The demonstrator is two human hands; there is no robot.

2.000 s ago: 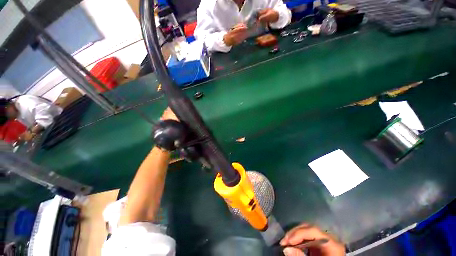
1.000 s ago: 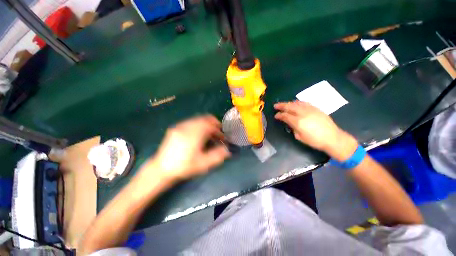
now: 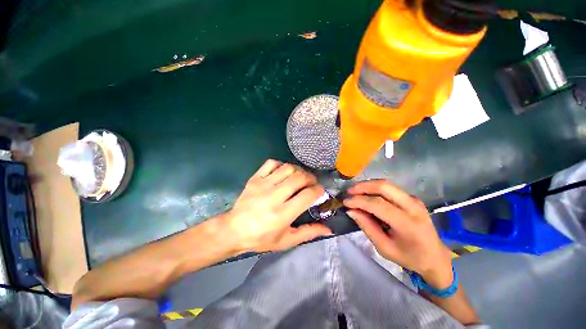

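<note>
A small round electronic assembly (image 3: pixel 325 209) with shiny and white details lies at the bench's near edge between my hands. My left hand (image 3: pixel 277 209) holds it from the left, fingers over its rim. My right hand (image 3: pixel 393 225), with a blue wrist strap, has thumb and fingers together at the assembly's right side on a small brownish piece (image 3: pixel 333 204); I cannot tell what it is. The orange electric screwdriver (image 3: pixel 385 90) hangs above, its tip just beyond my fingers. It partly hides the round perforated screw tray (image 3: pixel 315 132).
A white paper slip (image 3: pixel 460 108) and a solder wire reel (image 3: pixel 546 69) are to the right. A round tub with white wad (image 3: pixel 103 166), a cardboard sheet (image 3: pixel 56 205) and a blue-black box (image 3: pixel 18 222) are to the left. A blue stool (image 3: pixel 514 222) stands beyond the edge.
My hands have come together at the assembly near the bench edge; a second ago they were apart on either side of the screwdriver. The screwdriver appears larger and nearer. The view has tilted down from the workers opposite.
</note>
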